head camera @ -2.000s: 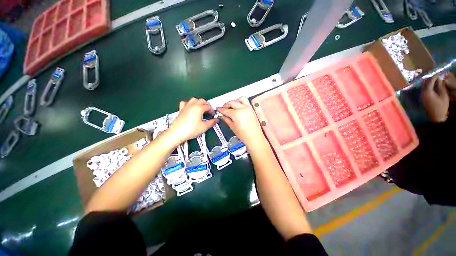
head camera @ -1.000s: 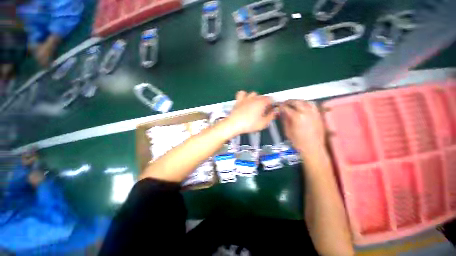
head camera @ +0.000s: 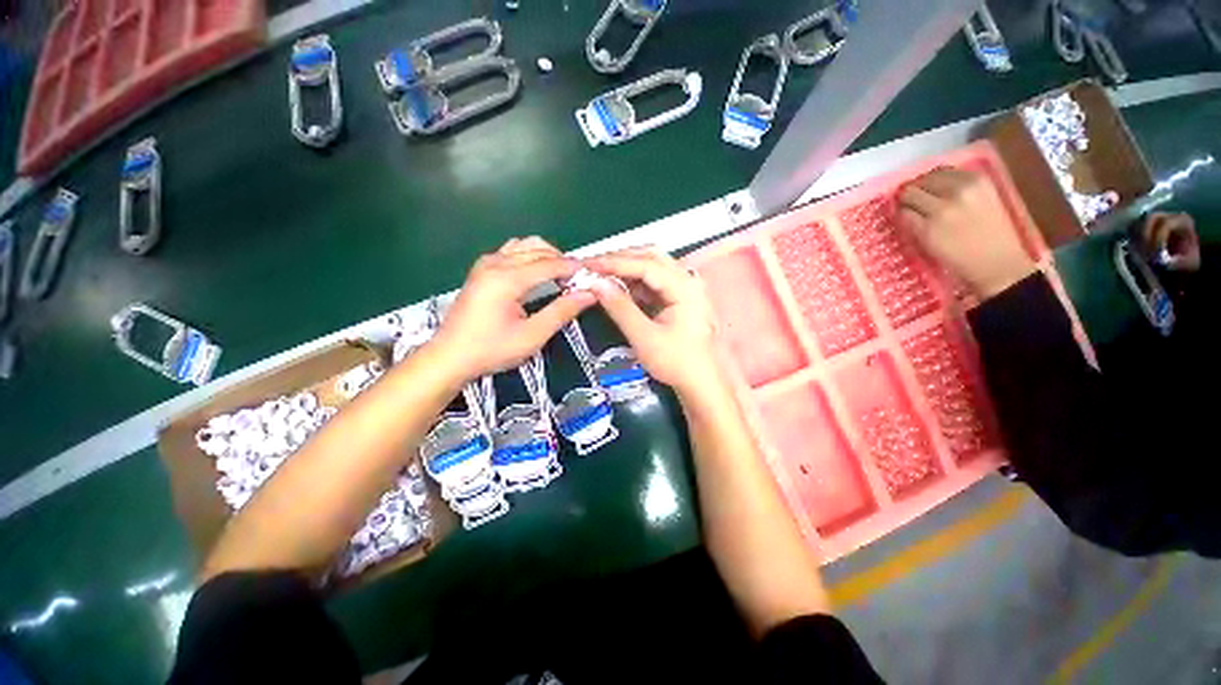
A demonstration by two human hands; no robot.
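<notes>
My left hand (head camera: 502, 308) and my right hand (head camera: 659, 315) meet at the pale metal edge strip. Their fingertips pinch a small white fitting (head camera: 584, 280) between them; any tinier part there is hidden. Just below my hands, several loop units (head camera: 525, 444) lie side by side, blue-and-white ends towards me, their loops running up under my fingers. A brown parts box (head camera: 188, 484) full of white fittings (head camera: 261, 448) stands under and left of my left forearm.
A salmon-pink compartment tray (head camera: 813, 371) lies right of my right forearm; another person's hand (head camera: 967, 230) is in it. A second box (head camera: 1118, 151) stands beyond. A slanting grey post (head camera: 857, 101) rises ahead. Scattered loop units (head camera: 640, 107) and another pink tray (head camera: 134, 67) lie across the strip.
The view swung left and back. The neighbour's hand is now in the pink tray, and a loop unit shows by their other hand. My hands stay together at the strip, fingers shifted around the fitting.
</notes>
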